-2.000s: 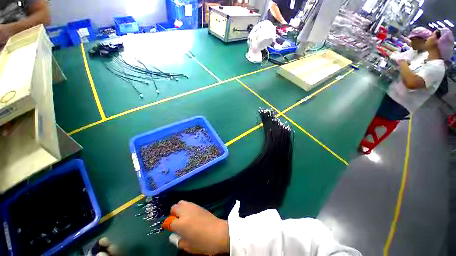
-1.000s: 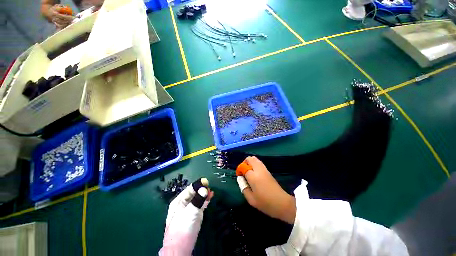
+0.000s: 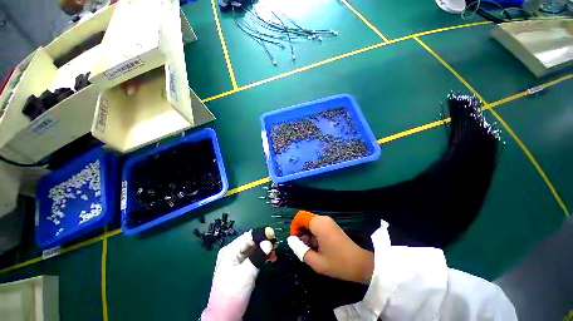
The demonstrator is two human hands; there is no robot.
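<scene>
My left hand (image 3: 237, 271), in a white glove with black bands on its fingers, is closed at the fingertips; a small dark part may be between them, but it blends with the bands. My right hand (image 3: 333, 251), with an orange finger cot and a white wrapped fingertip, is pinched close to the right of it, apparently on a thin wire whose pale tip points left. The thick black wire bundle (image 3: 402, 194) curves behind the right hand, silvery tips at both ends. Loose black housings (image 3: 217, 231) lie left of my hands. A dark pile (image 3: 283, 291) lies below, partly hidden.
A blue tray (image 3: 269, 164) of tiny metal parts stands above the bundle. Left are a blue bin (image 3: 223, 169) of black parts, a blue tray (image 3: 39, 216) of white pieces and cream boxes (image 3: 141, 116). Thin leads (image 3: 264, 34) lie at the top; a cream tray (image 3: 534, 47) stands upper right.
The view has swung left and down since the oldest frame, bringing my left hand into full view. In the last second my right hand has moved slightly down and left, towards my left fingertips.
</scene>
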